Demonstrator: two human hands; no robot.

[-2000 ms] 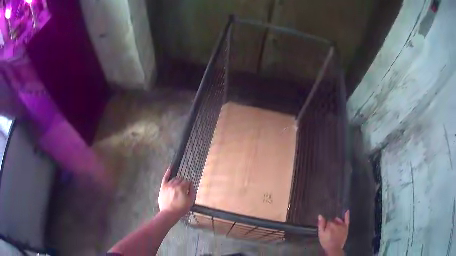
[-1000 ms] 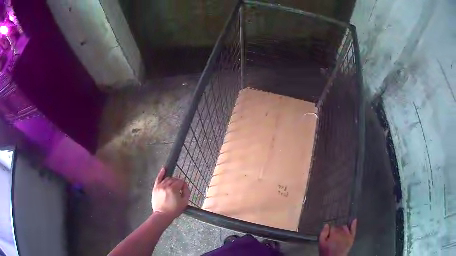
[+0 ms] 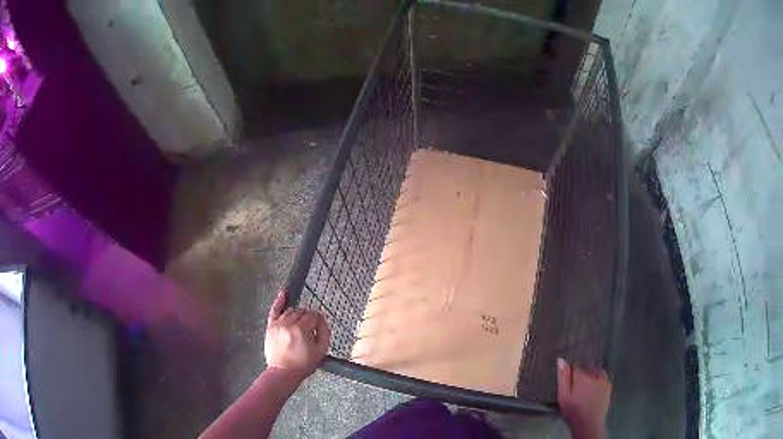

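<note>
A deep wire-mesh trolley stands in front of me, its dark top rail [image 3: 429, 391] nearest my body. A tan cardboard sheet [image 3: 464, 266] with small dark printed marks lies on its floor. My left hand [image 3: 296, 337] is closed around the rail at the near left corner. My right hand [image 3: 585, 396] holds the rail at the near right corner; it is partly cut off by the bottom edge. The trolley holds nothing else that I can see.
A scuffed pale wall [image 3: 730, 171] runs close along the trolley's right side. Dull brown-green panels [image 3: 300, 43] stand beyond its far end. A pale pillar [image 3: 159, 77] is at the upper left. A grey panel with a white edge [image 3: 73, 369] is at the lower left.
The trolley first shifted up and right in view, its far end nearer the top edge. In the last second it has barely moved. A dark vertical gap now shows at the panels beyond it. Both hands stay on the rail.
</note>
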